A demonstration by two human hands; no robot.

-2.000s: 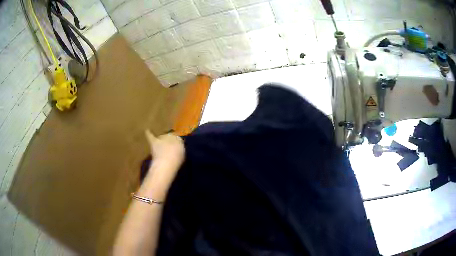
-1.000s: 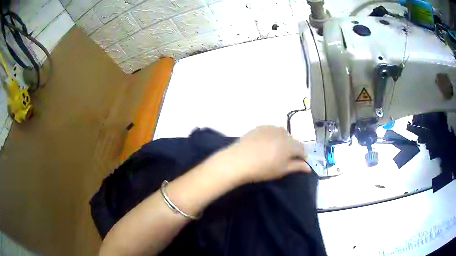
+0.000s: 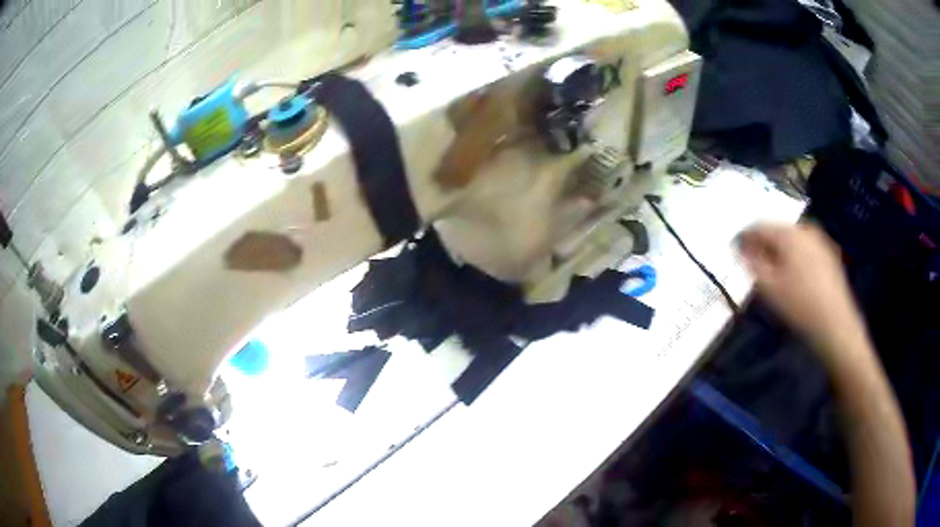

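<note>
My right hand (image 3: 789,270) is at the right, over the table's right end, blurred. Its fingers look curled, and I cannot tell whether it holds anything. My left hand is out of the picture. Dark cloth (image 3: 170,496) lies at the bottom left, below the needle area (image 3: 222,458). The cream-white sewing machine (image 3: 361,196) crosses the view from lower left to upper right. A thin dark strip (image 3: 693,255) runs across the white table to its edge, left of my hand.
Black fabric scraps (image 3: 443,299) lie under and in front of the machine arm. A black band (image 3: 376,160) hangs over the arm. A blue basket rim (image 3: 768,437) shows below the table's right side, by dark cloth. More dark cloth (image 3: 763,77) is piled behind, at upper right.
The view has swung right, along the machine. My left hand, earlier on the dark cloth, has left the picture. My right hand has come into view at the right.
</note>
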